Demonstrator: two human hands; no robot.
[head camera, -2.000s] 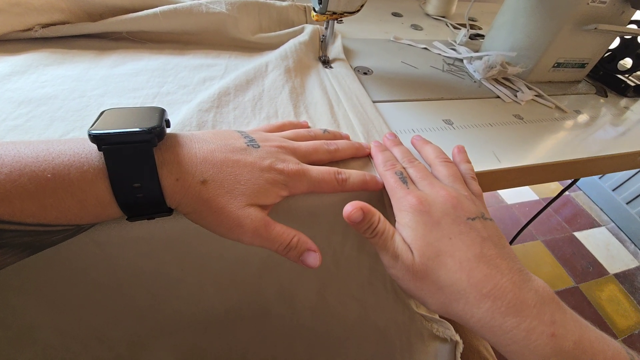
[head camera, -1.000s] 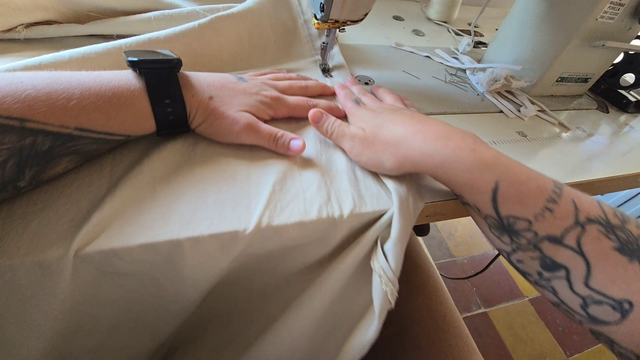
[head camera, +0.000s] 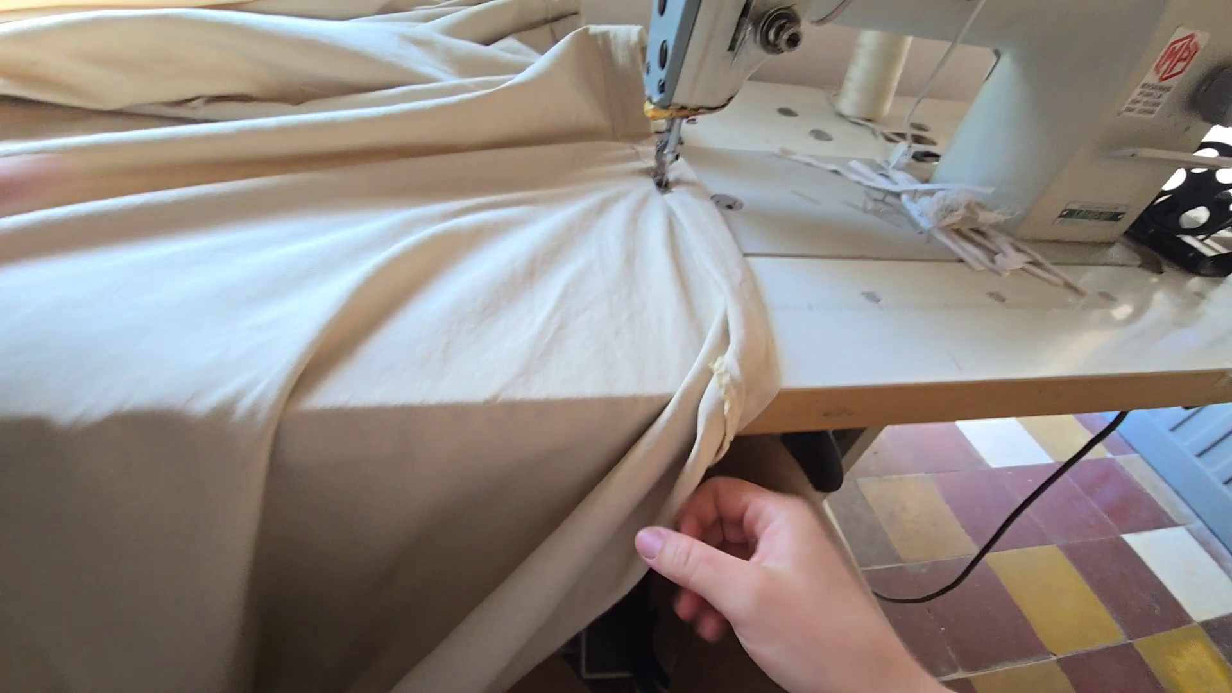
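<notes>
A large beige fabric (head camera: 462, 318) lies over the sewing table and hangs down its front edge. Its right edge runs up in folds to the presser foot (head camera: 664, 164) of the sewing machine (head camera: 1039, 115). My right hand (head camera: 760, 568) is below the table edge, fingers curled at the hanging edge of the fabric; whether they pinch it is not plain. Of my left hand (head camera: 34, 183) only a blurred bit shows at the far left, over the cloth, so its fingers cannot be made out.
On the machine bed lies a bundle of thin white strips (head camera: 962, 226). A thread cone (head camera: 874, 75) stands behind. The wooden table edge (head camera: 991, 397) runs to the right, above a tiled floor (head camera: 1059, 577) with a black cable (head camera: 1020, 520).
Both hands have left the spot near the presser foot where they lay flat. My left hand has gone to the far left, my right hand down to the hanging edge of the fabric.
</notes>
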